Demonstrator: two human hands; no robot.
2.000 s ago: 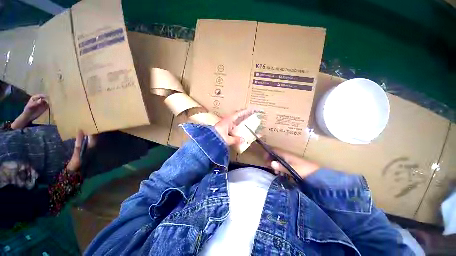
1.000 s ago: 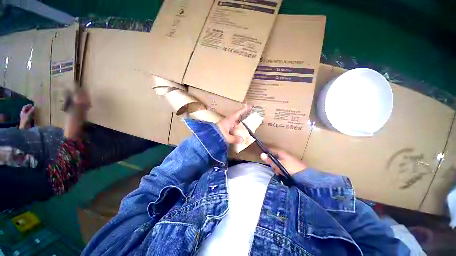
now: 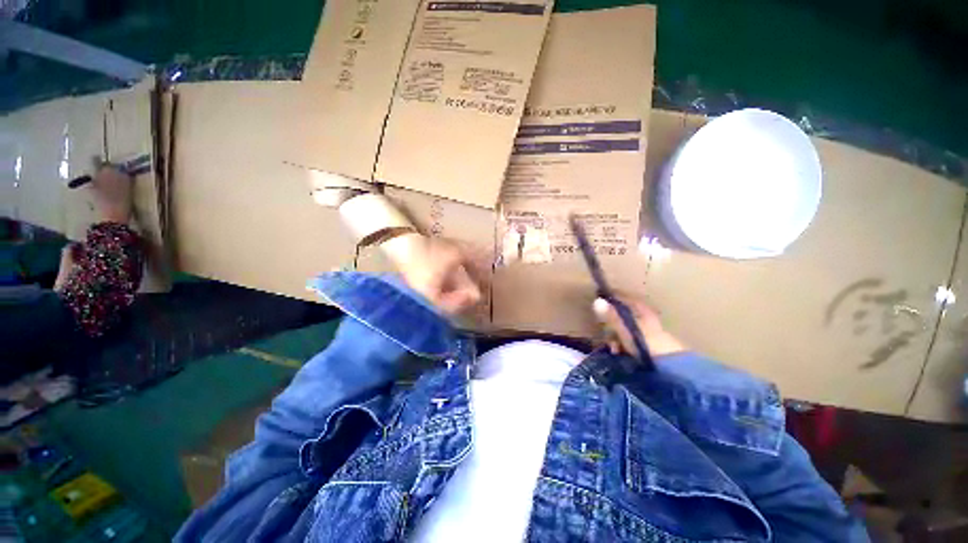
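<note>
A flat brown carton with two dark printed bars lies in front of me, partly under another printed carton. A loose curling tan strip lies left of it. My left hand is blurred, its fingers curled, over the strip's near end; whether it grips the strip is hidden. A small pale tan piece rests on the carton's lower print, clear of both hands. My right hand holds dark, slim scissors, blades pointing up and away over the carton; the blades look closed.
A round white bowl stands right of the cartons on the cardboard-covered bench. At far left, a person's floral sleeve and hand, with a dark slim tool, are over another carton. Green floor shows beyond the bench.
My left hand has moved down-left, away from the pale piece, which now lies apart. The scissors have swung right. The second carton came in from the left; the neighbour's hand moved left.
</note>
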